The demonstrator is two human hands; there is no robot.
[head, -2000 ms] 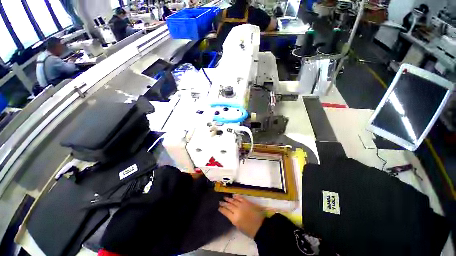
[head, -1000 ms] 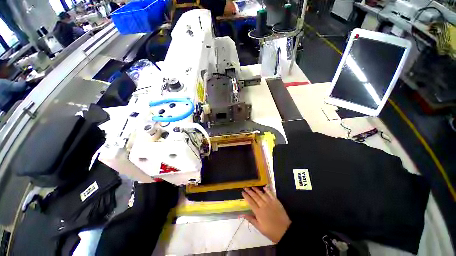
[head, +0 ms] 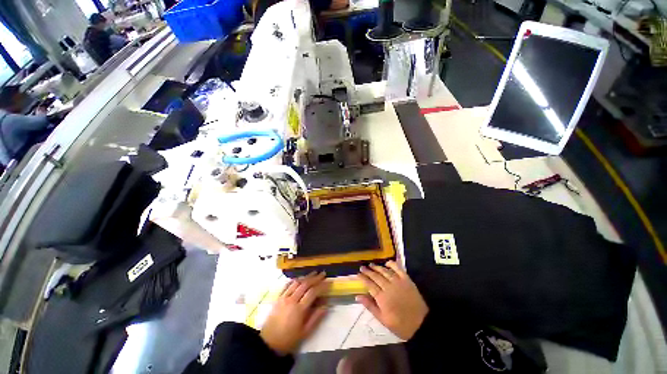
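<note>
A black fabric panel (head: pixel 340 228) lies flat under the brown-gold clamp frame (head: pixel 387 228) and shows through its open middle. A black strip of it sticks out along the frame's near edge. My left hand (head: pixel 295 313) lies palm down with fingers apart at the near left edge. My right hand (head: pixel 395 299) lies the same way at the near right corner. The fingertips of both touch the strip or frame edge; neither grips anything. The white sewing machine head (head: pixel 245 212) stands at the frame's left. The template base (head: pixel 347 286) shows yellow tape below the frame.
Black finished panels (head: pixel 512 263) with a white label lie at right. Small labelled black pieces (head: pixel 139 272) and a thick padded black stack (head: pixel 88 208) are at left. A control screen (head: pixel 547 88) tilts at the back right. A blue bin (head: pixel 203 18) and seated people are beyond.
My left hand has come into view at the frame's near left. The black fabric at lower left is gone from beside the machine. My right hand stays near the frame's corner.
</note>
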